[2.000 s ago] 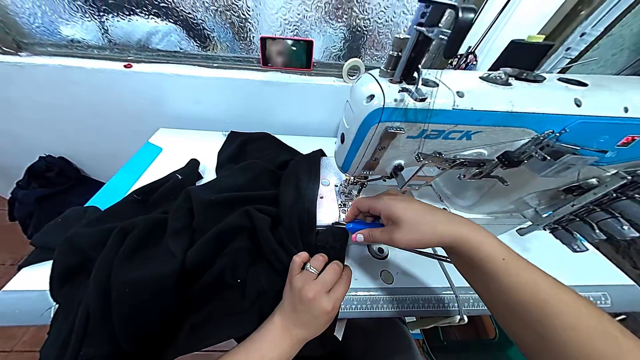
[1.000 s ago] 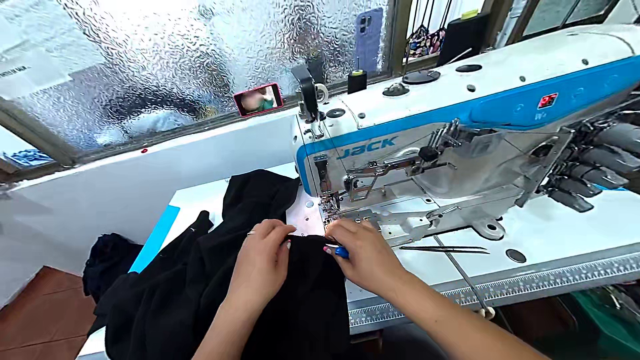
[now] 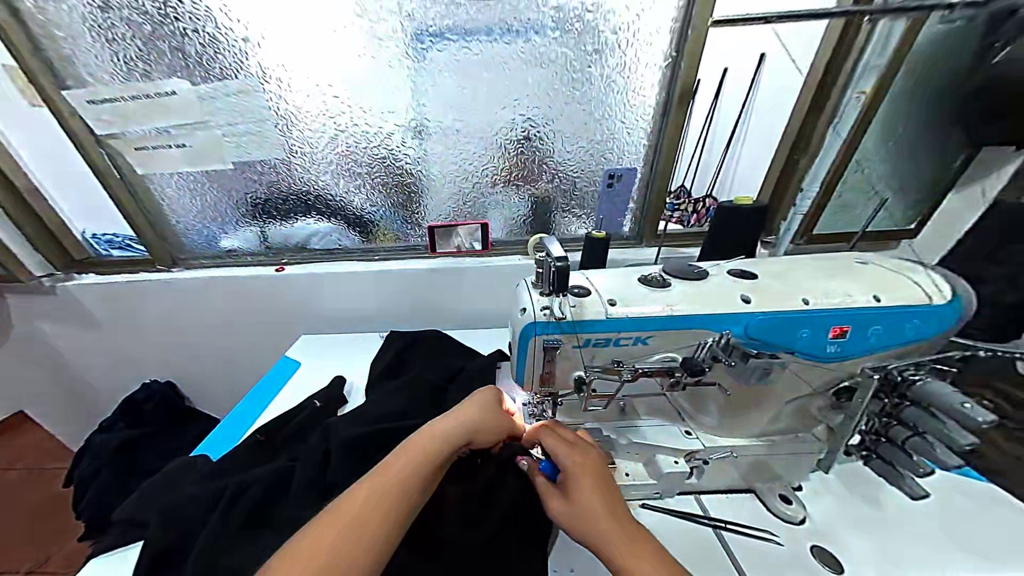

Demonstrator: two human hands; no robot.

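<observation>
Black fabric [image 3: 320, 480] spreads over the left part of the sewing table and hangs off its front. My left hand [image 3: 484, 418] pinches the fabric's edge close to the needle and presser foot [image 3: 538, 406] of a white and blue Jack industrial sewing machine [image 3: 640, 344]. Beside it, almost touching, my right hand [image 3: 572, 464] grips the same edge, with a small blue-handled tool [image 3: 549, 469] tucked in its fingers; the tool's tip is hidden. Fingers and cloth hide the stitching spot.
Black tweezers [image 3: 710, 523] lie on the table right of my right hand. Dark cloth [image 3: 136, 456] is heaped at the far left. Thread cones [image 3: 594, 250] stand behind the machine, and a red-framed phone [image 3: 458, 238] leans on the window ledge.
My left hand has moved up along the fabric to the needle area. The right hand stays beside it with the blue-handled tool. The view has shifted up toward the window.
</observation>
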